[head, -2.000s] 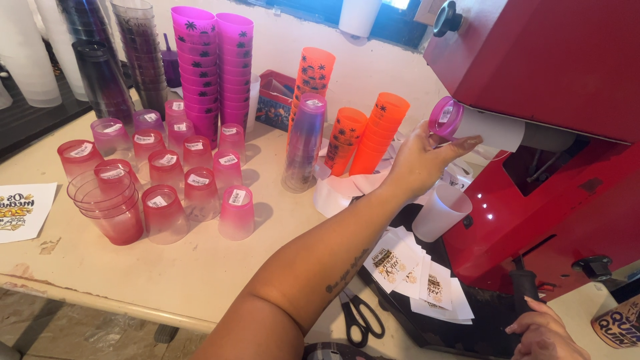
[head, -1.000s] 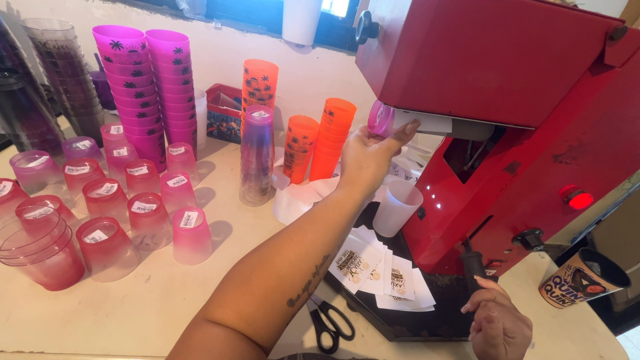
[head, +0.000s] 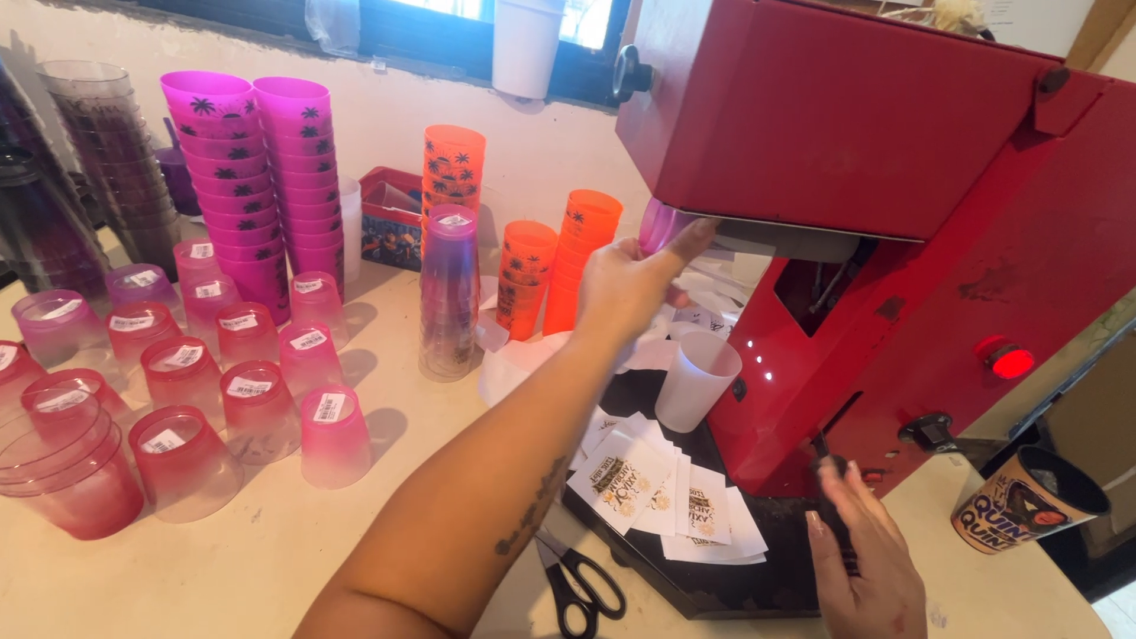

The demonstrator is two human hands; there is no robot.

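Note:
My left hand (head: 635, 280) reaches to the red press machine (head: 825, 133), its fingers on a purple-tinted plastic cup (head: 661, 226) that lies sideways under the machine's red housing. A pale sheet edge shows beside the fingers. At lower right, my right hand (head: 865, 564) rests against a black lever handle (head: 832, 506) with its fingers fairly straight; whether it grips the lever is not clear. Between the hands, a frosted cup (head: 698, 382) stands on the black base (head: 754, 586), beside a pile of printed transfer papers (head: 710, 510).
Black scissors (head: 581, 586) lie before the base. Upturned pink and red cups (head: 333, 435) cover the left of the table. Behind are stacks of magenta cups (head: 222, 177), orange cups (head: 454, 160) and a purple-blue stack (head: 448, 284). A printed cup (head: 1021, 506) stands at right.
A red lamp on the machine, out of view two seconds ago, shows lit in the last two frames. My left hand stays at the cup under the housing, my right by the lever. The view has shifted.

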